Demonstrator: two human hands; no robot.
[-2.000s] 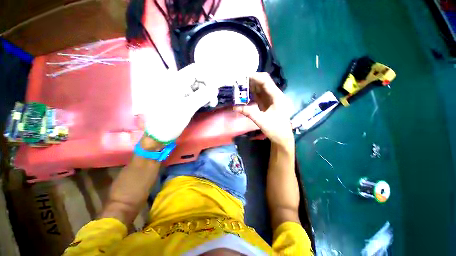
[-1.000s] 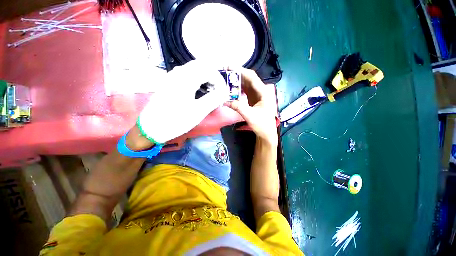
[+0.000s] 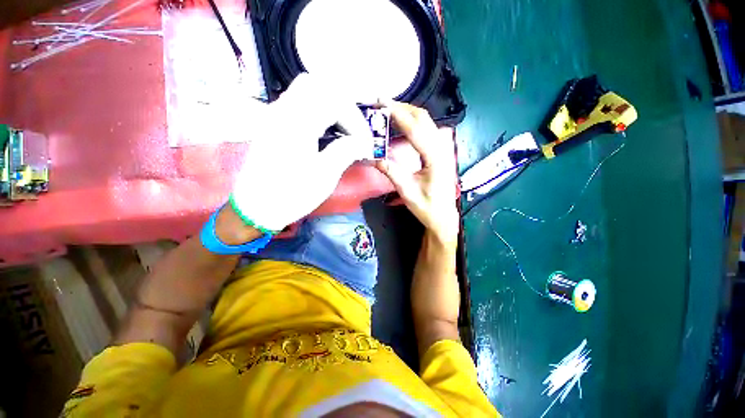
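Observation:
A small circuit board [image 3: 378,133] with small parts on its face is held upright between my two hands, just in front of the black housing [image 3: 442,90] with its large white disc. My left hand [image 3: 298,155], in a white glove that looks overexposed, grips the board's left side; a dark bit, perhaps black leads, shows between its fingers. My right hand [image 3: 418,167] is bare and holds the board's right edge with thumb and fingers. The glove hides part of the board.
On the green bench stand a yellow soldering gun [image 3: 592,114], a white power strip [image 3: 500,163], a solder spool [image 3: 570,291] with its loose wire and white strips [image 3: 567,371]. More white strips [image 3: 78,33] and stacked boards [image 3: 26,167] lie on the red surface [image 3: 98,196]. Cardboard [image 3: 28,322] is below left.
The view has shifted, so the housing and red surface sit higher and further left than two seconds ago. Both hands stay on the board, which has turned slightly.

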